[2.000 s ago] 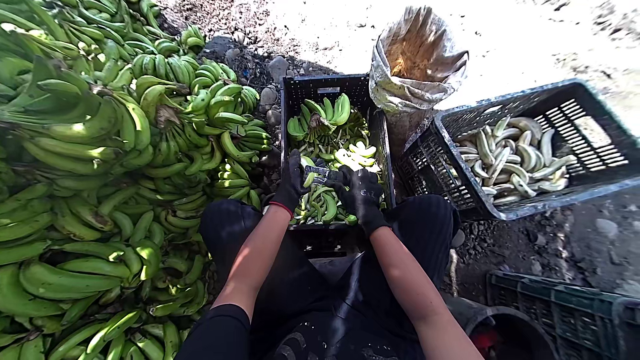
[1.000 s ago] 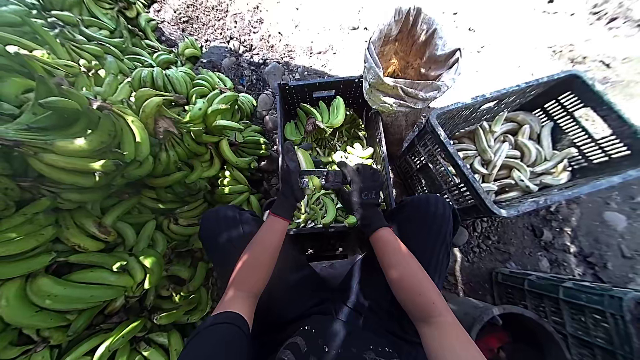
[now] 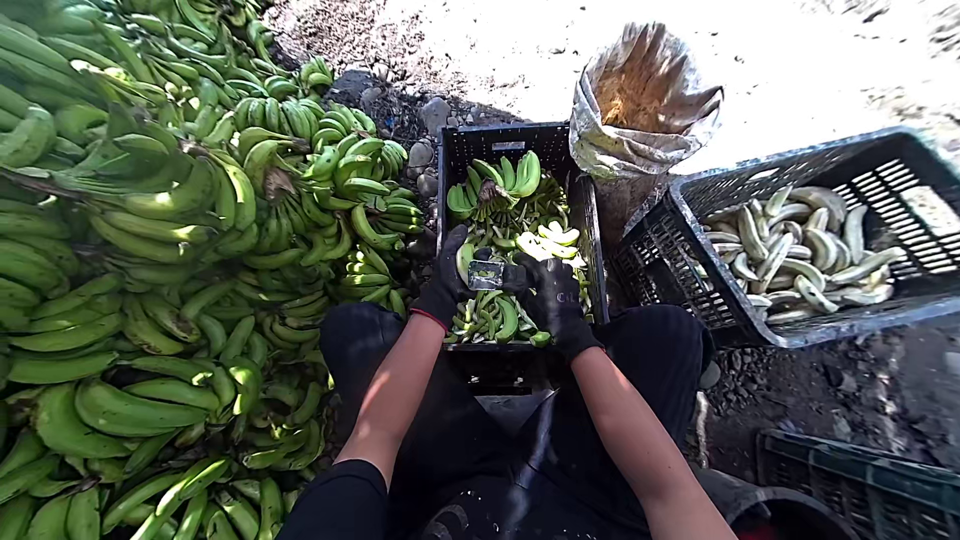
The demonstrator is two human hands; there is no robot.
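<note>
My left hand (image 3: 448,281), in a black glove, holds a green plantain (image 3: 465,262) over the black plastic crate (image 3: 596,255) between my knees. My right hand (image 3: 553,300), gloved too, grips the dark handle of a tool with a flat, shiny blade (image 3: 486,275); its exact kind cannot be told. The blade lies against or just in front of the plantain. Below both hands are green peels (image 3: 506,319) in the crate. A bunch of green plantains (image 3: 499,184) rests at the crate's far end, with pale peel pieces (image 3: 551,241) nearer.
A large heap of green plantains (image 3: 165,300) fills the left side. A woven sack (image 3: 637,150) stands beyond the crate. At right, a black crate (image 3: 832,330) holds peeled plantains (image 3: 806,255). A dark green crate (image 3: 855,450) and a round container (image 3: 780,502) are at the lower right.
Both hands stay over the crate, with the plantain and the bladed tool still between them. Nothing else has plainly moved.
</note>
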